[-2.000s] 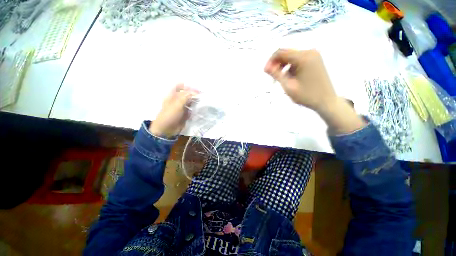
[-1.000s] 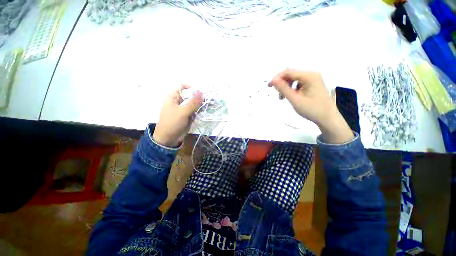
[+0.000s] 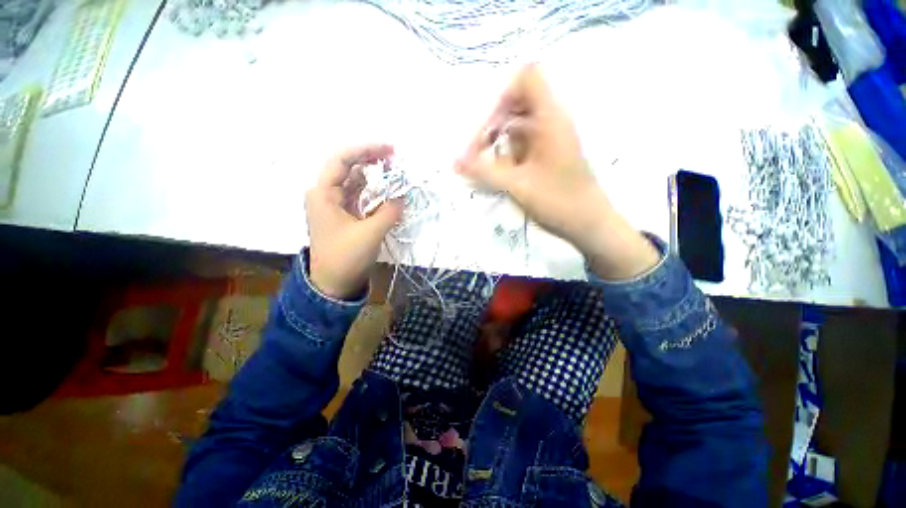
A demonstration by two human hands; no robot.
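Observation:
My left hand (image 3: pixel 348 213) holds a tangle of thin white cables (image 3: pixel 409 210) between thumb and fingers, near the table's front edge. Loose strands hang from it over the edge above my lap. My right hand (image 3: pixel 536 164) is raised to the right of the tangle, blurred, with its fingers curled around something small and white (image 3: pixel 503 141). What this white thing is cannot be told. The white cables wash out against the bright table (image 3: pixel 248 159), so their ends are hard to see.
A black smartphone (image 3: pixel 697 226) lies right of my right hand. Beyond it are short grey-white pieces (image 3: pixel 785 208), yellow strips (image 3: pixel 866 171) and blue packs (image 3: pixel 874 94). Grey-white cable bundles (image 3: pixel 487 38) lie along the far side. A red stool (image 3: pixel 179 337) stands below left.
My right hand has moved left and up, closer to the tangle. My left hand has opened its grip slightly around the bunched cables. The hanging loop has changed shape.

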